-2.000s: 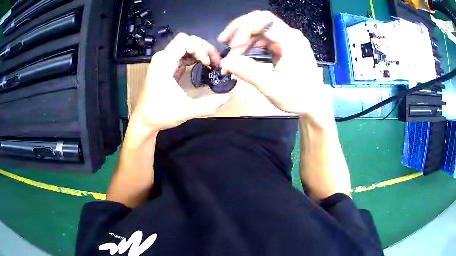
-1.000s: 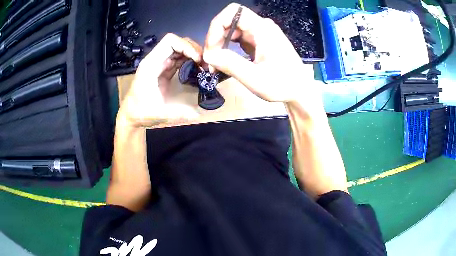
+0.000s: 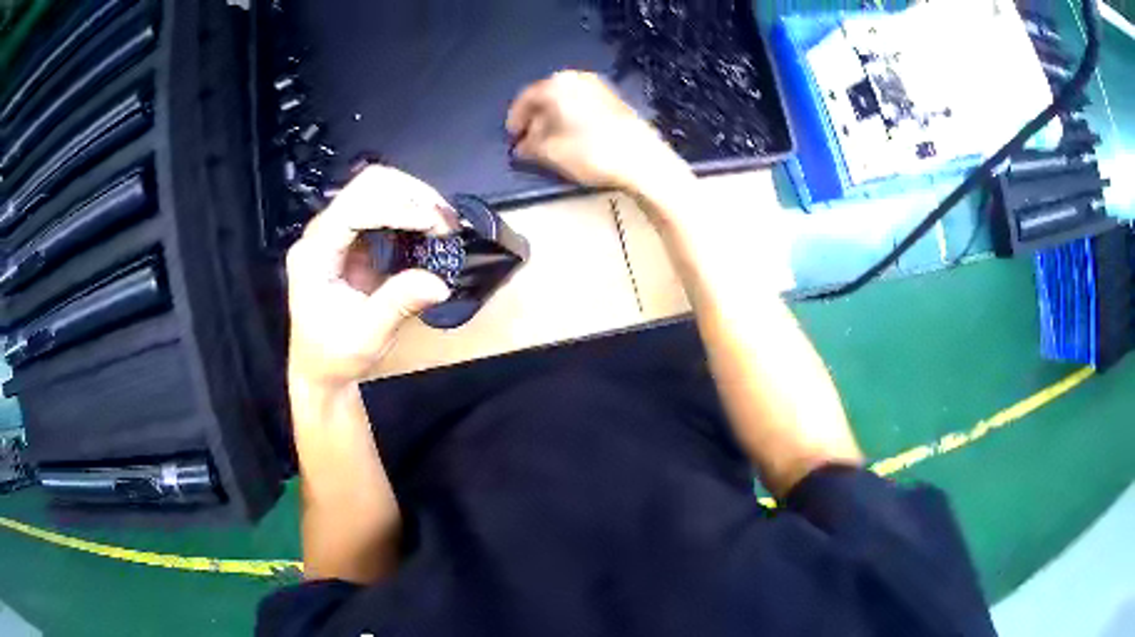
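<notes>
My left hand [image 3: 355, 280] is closed around a black product with fold-out legs [image 3: 479, 268], held over the tan cardboard pad [image 3: 566, 268]. Its hub end with small bright dots faces up, and dark curved lobes spread to the right of my fingers. My right hand [image 3: 573, 125] is over the black parts tray [image 3: 436, 100], slightly blurred, with its fingers curled. Whether anything is between those fingertips cannot be seen.
Small black parts [image 3: 697, 69] are piled at the tray's right; short black cylinders [image 3: 299, 137] lie at its left. A foam block [image 3: 87, 373] holds black tubes at left. At right are a white plate [image 3: 927, 87] on a blue bin, a black cable [image 3: 921, 224] and blue ribbed holders [image 3: 1065, 299].
My right hand has left the product and moved up over the tray; the thin dark stick it held no longer shows in it. My left hand has moved left and down with the product, which is turned.
</notes>
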